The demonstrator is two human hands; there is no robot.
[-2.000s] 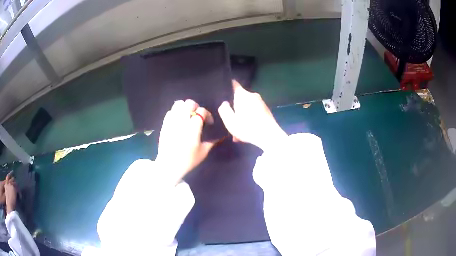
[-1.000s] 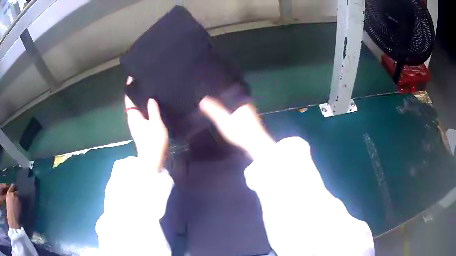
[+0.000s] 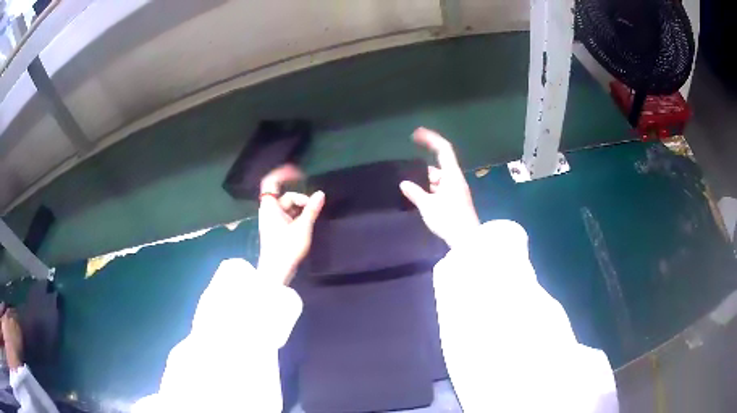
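Note:
A black box blank (image 3: 368, 242) lies in front of me on a stack of dark blanks (image 3: 368, 343), its far part raised or bent. My left hand (image 3: 287, 222), with a thin red band on a finger, is at the blank's left far corner, fingers curled and partly blurred; whether it pinches the edge cannot be told. My right hand (image 3: 443, 193) is at the right far corner, thumb at the edge, index finger raised and apart. A folded black tray (image 3: 268, 155) sits slightly blurred on the green conveyor belt (image 3: 364, 97) beyond my left hand.
The teal worktop (image 3: 549, 266) has a chipped edge. A white post (image 3: 548, 97) stands right of my hands, with a black fan (image 3: 638, 40) and red box (image 3: 664, 114) beyond. Another dark piece (image 3: 39, 227) is on the belt at far left, near another person's hand (image 3: 11, 339).
The dark piece held up over the belt has left my hands. A folded tray now sits on the belt, and my hands are back at a blank on the stack.

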